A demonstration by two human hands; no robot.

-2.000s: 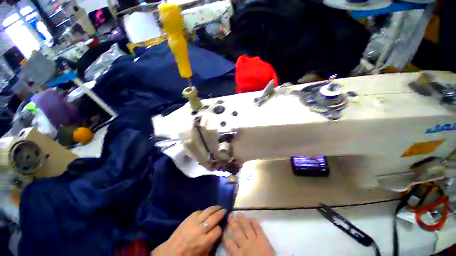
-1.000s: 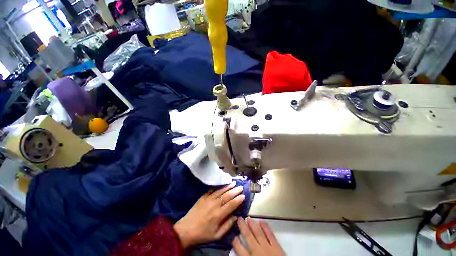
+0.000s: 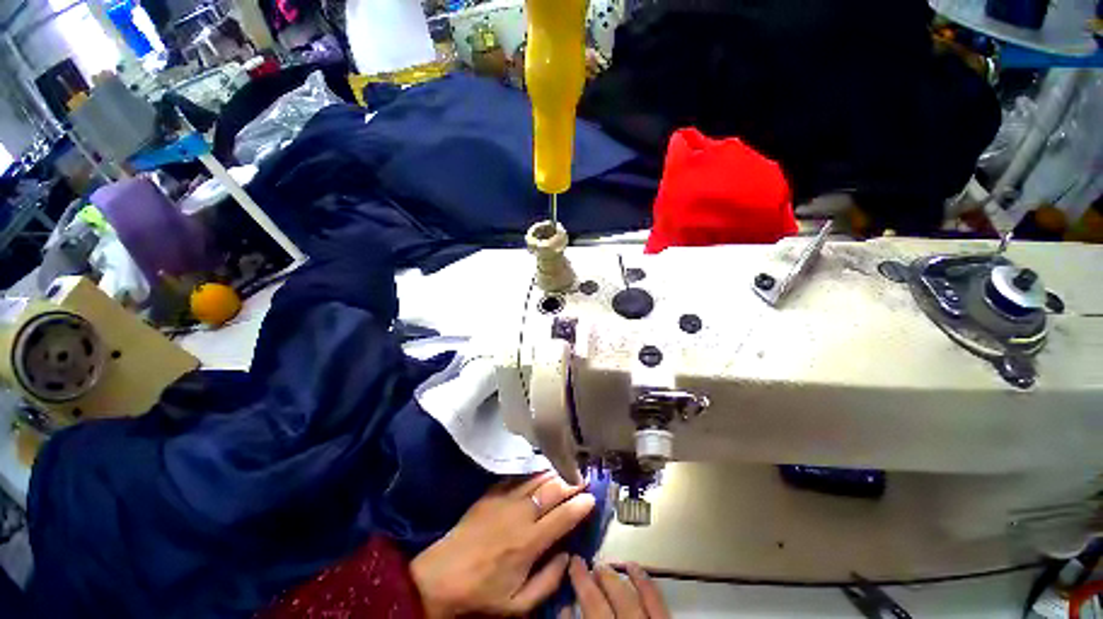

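A navy garment [image 3: 260, 453] lies left of the lockstitch machine [image 3: 774, 351], with a white panel [image 3: 472, 411] beside the head. Its narrow edge runs under the needle area; the presser foot is partly hidden. My left hand [image 3: 508, 544] lies flat on the cloth just in front of the needle, a ring on one finger, fingertips near the foot. My right hand [image 3: 614, 593] is cut off by the bottom edge; its fingers rest at the cloth's right edge, close to my left hand. Neither hand visibly grips the cloth.
A yellow screwdriver [image 3: 554, 97] stands upright on the head. A phone [image 3: 832, 480] lies under the arm. Black thread snips [image 3: 873, 599] lie right of my hands. Red cloth [image 3: 723, 194] and dark garments are behind. A second cream machine [image 3: 91, 357] stands at left.
My left hand has moved forward over the cloth, closer to the needle. My right hand stays at the cloth's edge, now more cut off. The view has shifted, and the phone is more hidden by the arm.
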